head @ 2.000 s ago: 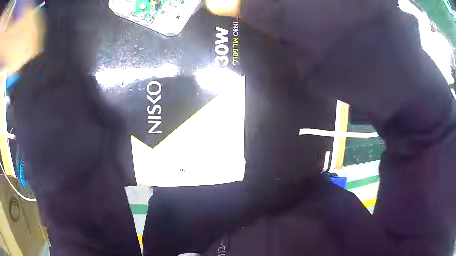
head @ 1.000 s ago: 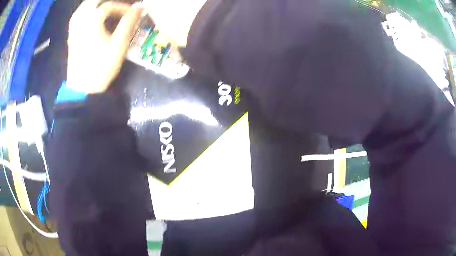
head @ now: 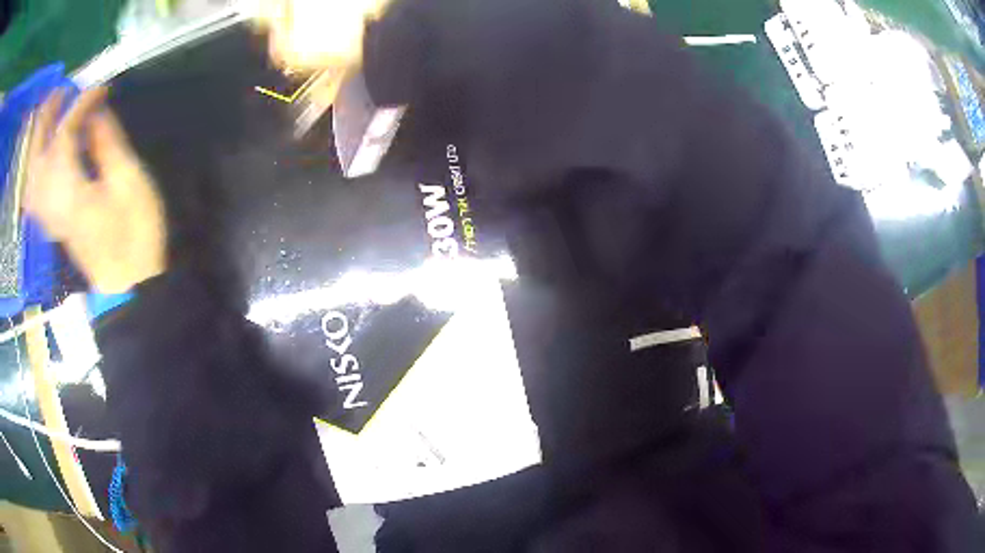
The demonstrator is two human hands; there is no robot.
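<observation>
My left hand (head: 103, 200), blurred, is at the upper left beside a blue bin (head: 43, 248), its fingers apart and no object visible in it. A blue band is at its wrist. My right hand (head: 319, 32) is at the top edge, overexposed and partly cut off. A pale, flat-sided object (head: 367, 132), perhaps a housing, shows just below it, partly behind my right sleeve; whether the hand grips it is unclear. Both are above the glossy black printed board (head: 464, 416) with "NISKO" and "30W" lettering.
White slotted covers (head: 837, 113) with clear bags lie at the upper right. Cream tape strips (head: 664, 339) are on the dark surface right of the board. White cable (head: 65, 437) and coiled blue cord (head: 119, 497) are at the left.
My left hand has left the unit with the green board and moved left to the blue bin. The green board no longer shows. More of the white covers has come into view.
</observation>
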